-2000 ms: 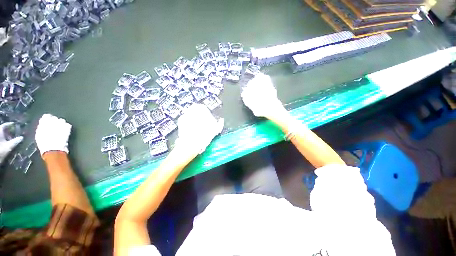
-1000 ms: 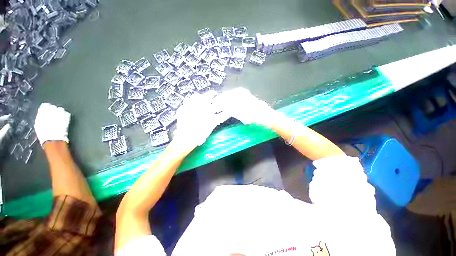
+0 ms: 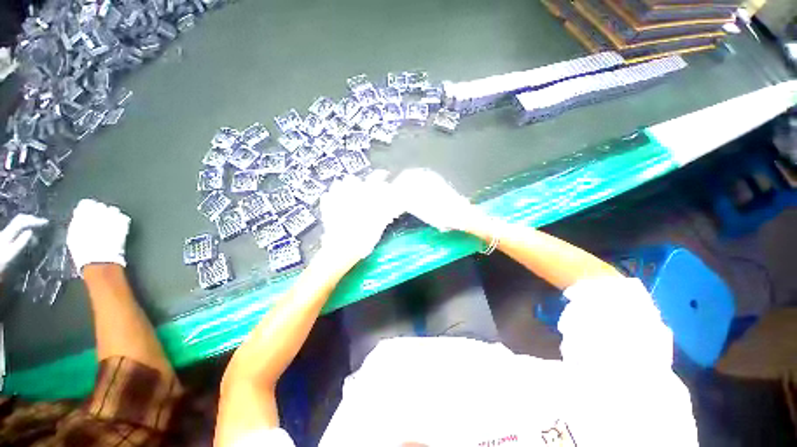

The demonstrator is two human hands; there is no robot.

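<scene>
My left hand (image 3: 356, 214), in a white glove, is at the table's near edge. My right hand (image 3: 433, 199), also white-gloved, is close beside it, fingers meeting. A small dark shape shows under the hands, but the gloves hide their fingertips and anything held. A loose group of small clear-grey moulded parts (image 3: 308, 155) lies just beyond and left of my hands. A single part (image 3: 446, 120) lies at the group's right end. Two long ribbed rows of parts, a rear one (image 3: 533, 79) and a front one (image 3: 603, 89), lie to the right.
A large jumbled heap of parts (image 3: 74, 65) lies far left. Another person's gloved fist (image 3: 99, 234) rests on the table at left, with another gloved hand (image 3: 16, 240) at the edge. Layered stacks (image 3: 655, 30) stand far right. A blue stool (image 3: 690, 306) is below the green edging (image 3: 577, 188).
My right hand has come back from the group's right end to meet my left hand. The neighbouring gloved hand at the far-left edge shows more than one second ago. The view has shifted slightly.
</scene>
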